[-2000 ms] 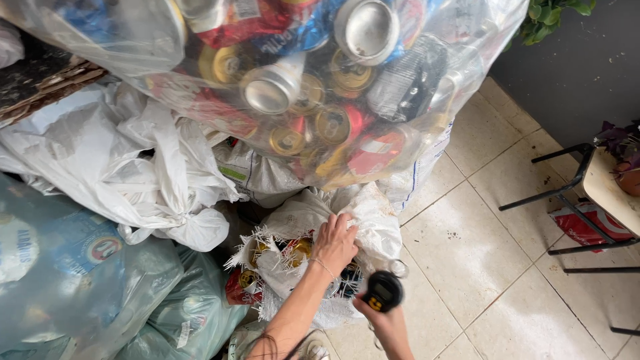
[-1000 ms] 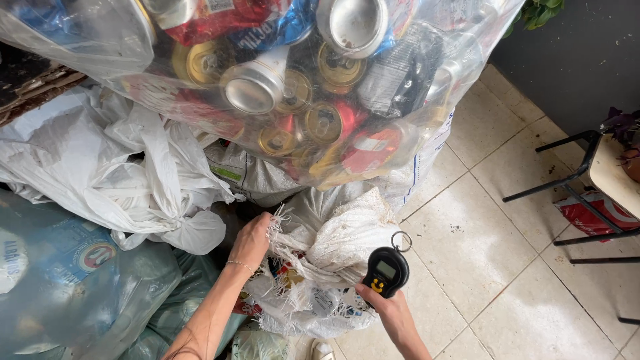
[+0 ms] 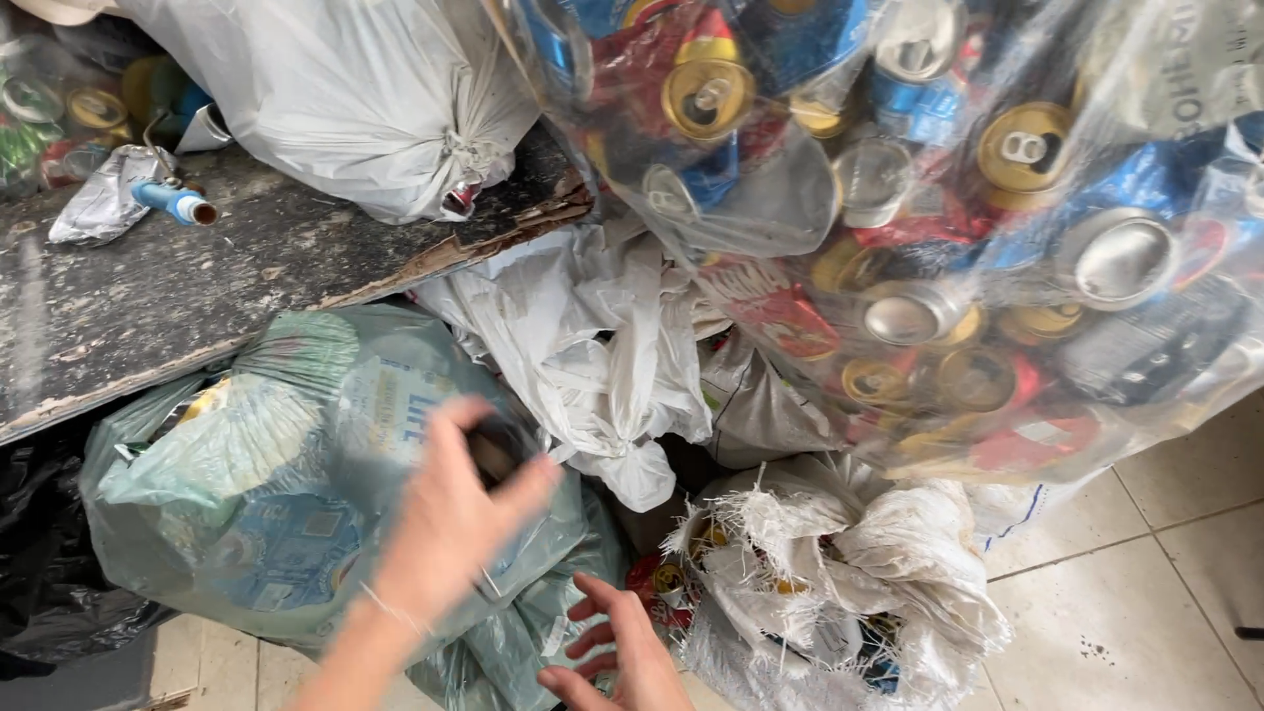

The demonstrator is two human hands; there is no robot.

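Observation:
My left hand [image 3: 469, 504], with a thin band at the wrist, is blurred over a translucent green bag of crushed plastic bottles [image 3: 296, 523]. It holds a dark object [image 3: 499, 449], apparently the black digital hanging scale, mostly hidden by the fingers. My right hand [image 3: 622, 647] is at the bottom centre, fingers apart, with nothing seen in it. Right of it stands a frayed white woven sack [image 3: 928, 583], its top bunched over cans. A large clear bag of crushed drink cans [image 3: 948, 247] fills the upper right.
A worn dark board [image 3: 197, 286] juts in at the upper left, bearing a knotted white plastic bag [image 3: 365, 99] and a blue tubular piece [image 3: 173, 200]. Another white bag [image 3: 612, 346] lies between board and can bag. Black plastic [image 3: 59, 573] is at far left; floor tiles [image 3: 1106, 612] show at lower right.
Both hands have left the woven sack. The black scale was in my right hand; the dark object is now in my left, over the green bag. The view has swung left.

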